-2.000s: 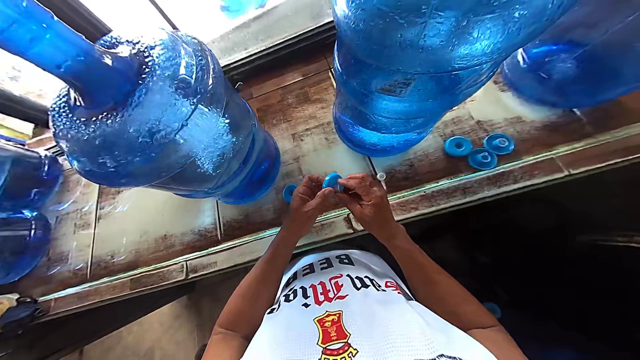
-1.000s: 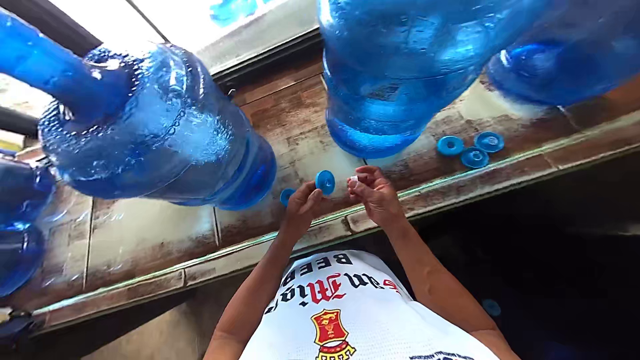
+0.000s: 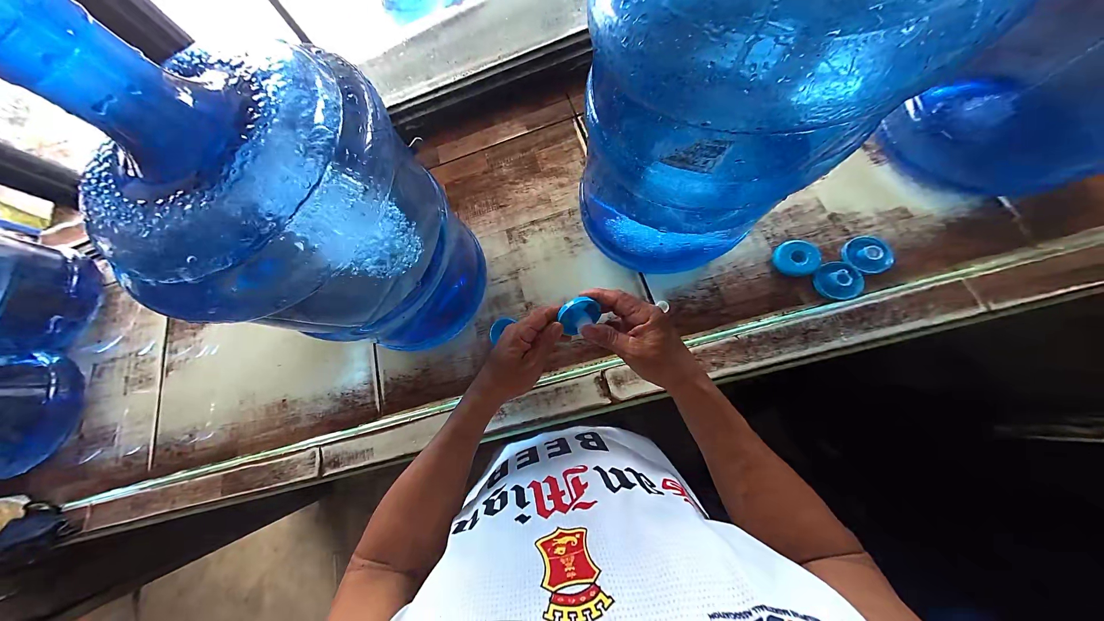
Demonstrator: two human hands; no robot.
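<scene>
My left hand (image 3: 523, 349) grips a round blue plastic bottle cap (image 3: 578, 314) by its edge, above the front of the tiled counter. At the cap's face, my right hand (image 3: 636, 335) pinches a small white piece (image 3: 587, 323), partly hidden by the fingers. Another blue cap (image 3: 500, 329) lies on the counter just beyond my left fingers. Beside my right hand is a small white plug (image 3: 661, 307). Farther right, three blue caps, one (image 3: 796, 258) at the left of the group, lie close together on the tiles.
Large blue water bottles stand on the tiled counter (image 3: 267, 371): one (image 3: 285, 207) at left, one (image 3: 690, 147) beyond my right hand, another (image 3: 992, 129) at far right. More blue bottles (image 3: 39, 345) are at the left edge. A window frame (image 3: 492, 65) runs behind.
One second ago the cap and the white piece were held apart. Now my right hand has moved left and the white piece is at the cap.
</scene>
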